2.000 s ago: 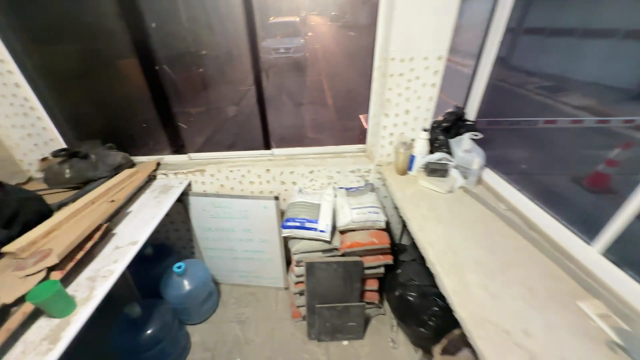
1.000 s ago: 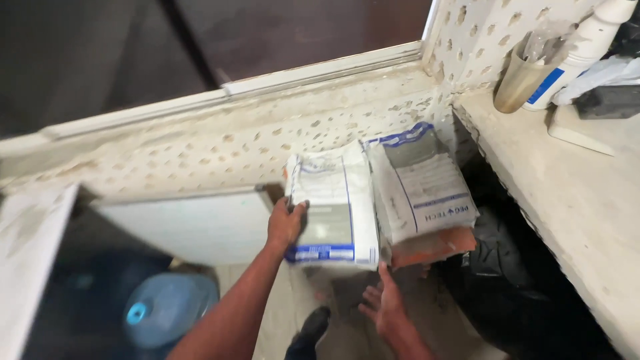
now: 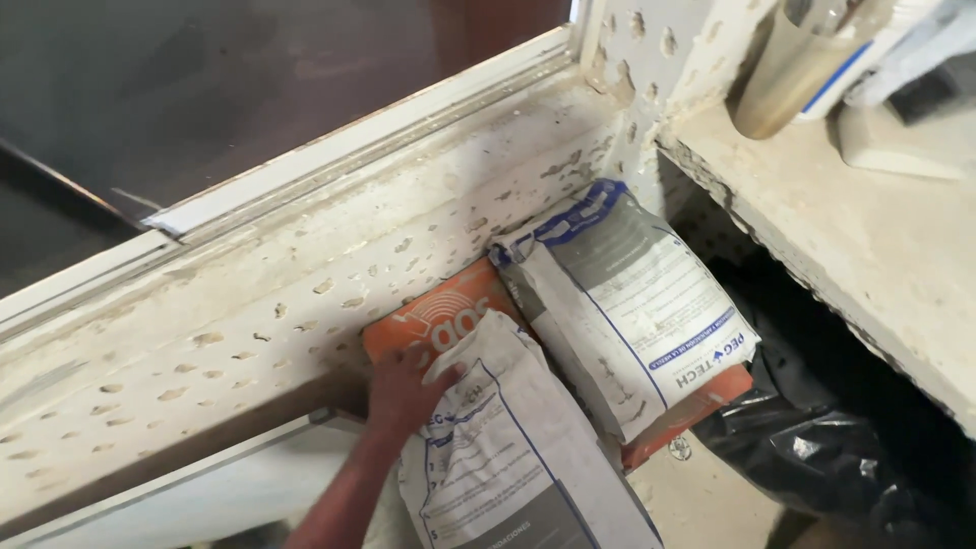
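My left hand (image 3: 412, 385) is on the upper left corner of a white and grey paper bag of powdered building material (image 3: 496, 450), its thumb over the bag's face and its fingers at the edge. That bag leans towards the bottom of the view, and its lower end is cut off. My right hand is out of view. Beside it, a second white and grey bag with a blue end band (image 3: 633, 305) lies by the wall, on orange bags. The top of an orange bag (image 3: 442, 313) shows behind my left hand.
A whiteboard (image 3: 252, 473) stands at the lower left, below the pitted wall and window sill (image 3: 381, 206). The rough-edged counter (image 3: 862, 221) on the right holds a cloudy cup (image 3: 778, 84) and a white container. Black plastic bags (image 3: 808, 435) lie under the counter.
The left white bag has come away from the wall, down towards me, baring the orange bag beneath. My left hand moved with its grip to the bag's upper corner. My right hand has left the view.
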